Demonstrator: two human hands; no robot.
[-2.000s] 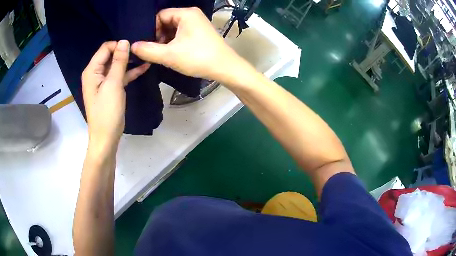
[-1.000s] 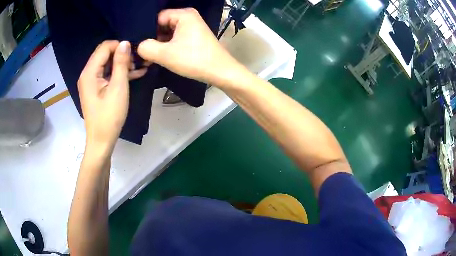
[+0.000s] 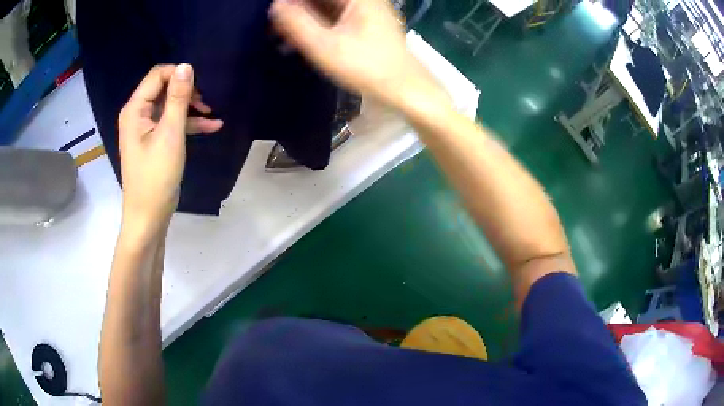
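Note:
The dark navy garment (image 3: 214, 87) hangs above the white table, cut off by the top edge. My left hand (image 3: 163, 131) is in front of its left part, thumb and index finger pinched together; whether cloth is between them is not clear. My right hand (image 3: 341, 40) is at the top, blurred, in front of the garment's upper right part; its grip is not clear. The steam iron (image 3: 298, 156) lies on the table behind the garment's lower edge, partly hidden.
The white table (image 3: 230, 254) runs diagonally. A grey padded form (image 3: 36, 184) is at left, beside a yellow strip (image 3: 90, 156) and a short black strip (image 3: 78, 140). A tape roll (image 3: 49, 369) is at lower left. A yellow stool (image 3: 446, 337) and red-and-white bags (image 3: 667, 365) are below right.
My right hand has moved up and right, away from my left hand. My left hand has shifted slightly left. The garment's lower edge has swung a little and more of the iron shows than one second ago.

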